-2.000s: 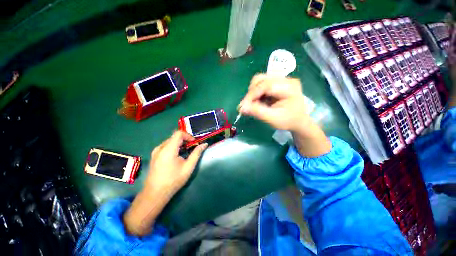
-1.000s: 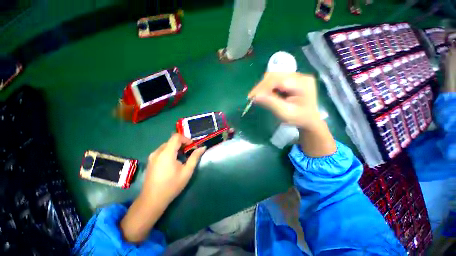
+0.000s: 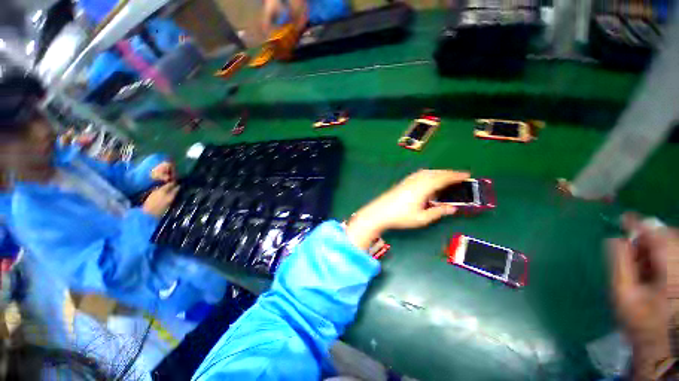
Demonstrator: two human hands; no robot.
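Note:
My left hand point(image 3: 412, 202) reaches over a red-edged phone board with a dark screen point(image 3: 467, 193), thumb and fingers around its left end. Another phone board, with a white-framed screen point(image 3: 488, 258), lies on the green bench just in front of it. A small red end of another piece point(image 3: 380, 248) shows beside my left wrist, mostly hidden by my sleeve. My right hand point(image 3: 644, 275) is blurred at the right edge, fingers bent; a thin tip seems to show at its fingers, but what it holds is unclear.
A black blister tray point(image 3: 253, 197) lies to the left, with a blue-smocked person point(image 3: 112, 238) beside it. Gold-rimmed housings point(image 3: 504, 129) lie along the belt. A pale post point(image 3: 633, 123) stands at right. Black tray stacks point(image 3: 488, 37) and another person's hands are at the back.
The view has swung left. My left hand has left the board near my right hand and is now at another board. My right hand is now at the picture's right edge.

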